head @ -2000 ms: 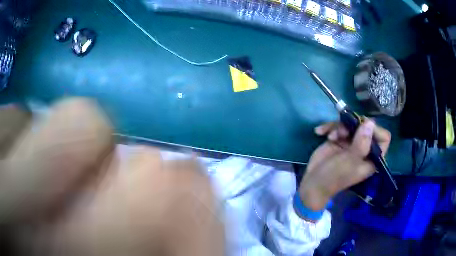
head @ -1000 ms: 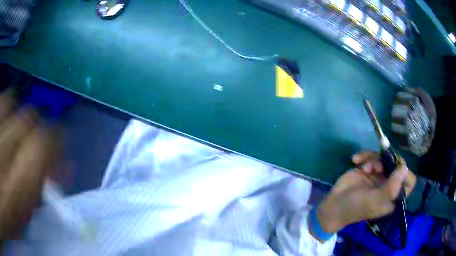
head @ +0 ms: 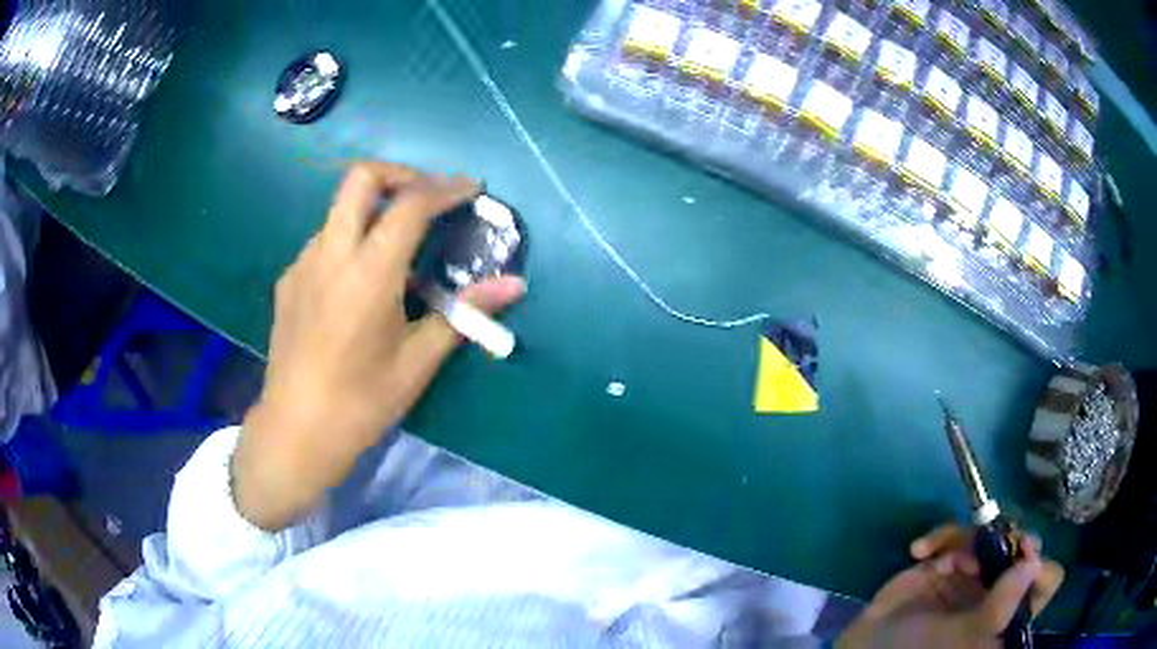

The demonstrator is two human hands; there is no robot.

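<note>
My left hand [head: 349,330] grips a round black circuit board [head: 480,244] between thumb and fingers, just over the green mat. The flat pale end of the tweezers [head: 480,327] sticks out from the same hand, below the board. My right hand [head: 971,590] is at the lower right, partly cut off by the bottom edge. It holds a soldering iron [head: 974,488] with its tip pointing up over the mat. A black block with a yellow corner [head: 787,380] lies on the mat. The free end of the solder wire [head: 596,235] touches or nearly touches it.
A second round board [head: 310,86] lies at upper left. A clear tray [head: 761,152] of white and amber squares spans the upper right. A round tub of metal shavings [head: 1089,444] stands at right. Stacked clear trays [head: 89,102] are far left. A tiny pale bit [head: 617,388] lies mid-mat.
My left hand has come from the blurred lower left up over the mat and now holds a round board. The view has shifted; my right hand still holds the iron.
</note>
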